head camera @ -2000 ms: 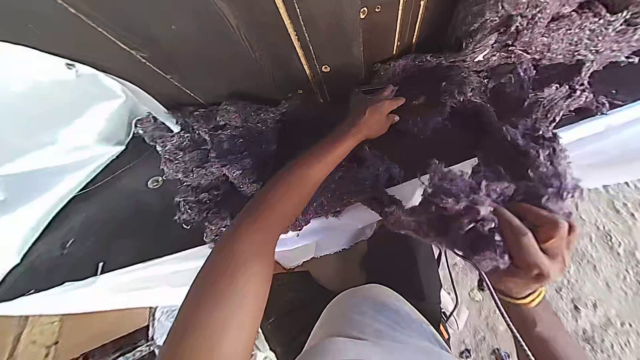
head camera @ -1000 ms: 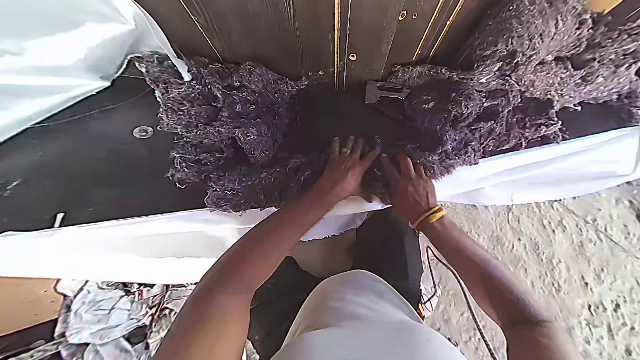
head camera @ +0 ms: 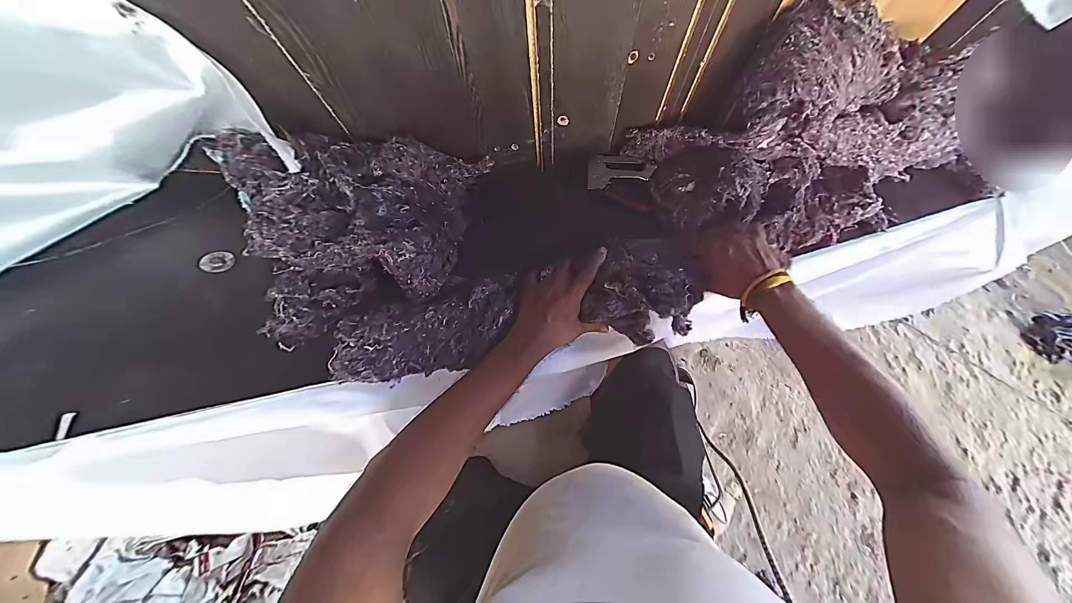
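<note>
Loose purple-grey shredded fibre stuffing (head camera: 360,218) lies in clumps along a black surface (head camera: 109,335) bordered by white fabric (head camera: 251,419). My left hand (head camera: 557,306) rests on the front strip of fibre with its fingers spread, and it holds nothing. To its right, my right hand (head camera: 737,260), with a yellow band at the wrist, presses at the fibre's edge; its fingertips are hidden, so its grip cannot be told. Beyond both hands a metal staple gun (head camera: 620,170) lies against the fibre, partly hidden.
A dark grooved wooden panel (head camera: 469,75) rises behind the fibre. White sheeting (head camera: 100,109) hangs at the far left. A cable (head camera: 745,494) runs over the rough ground (head camera: 837,469) by my leg. Bundled printed cloth or plastic (head camera: 167,569) lies at the lower left.
Two seconds ago my right hand held a fibre clump over the near edge; now that hand is at the laid fibre. My left hand has come back from the panel to the front strip.
</note>
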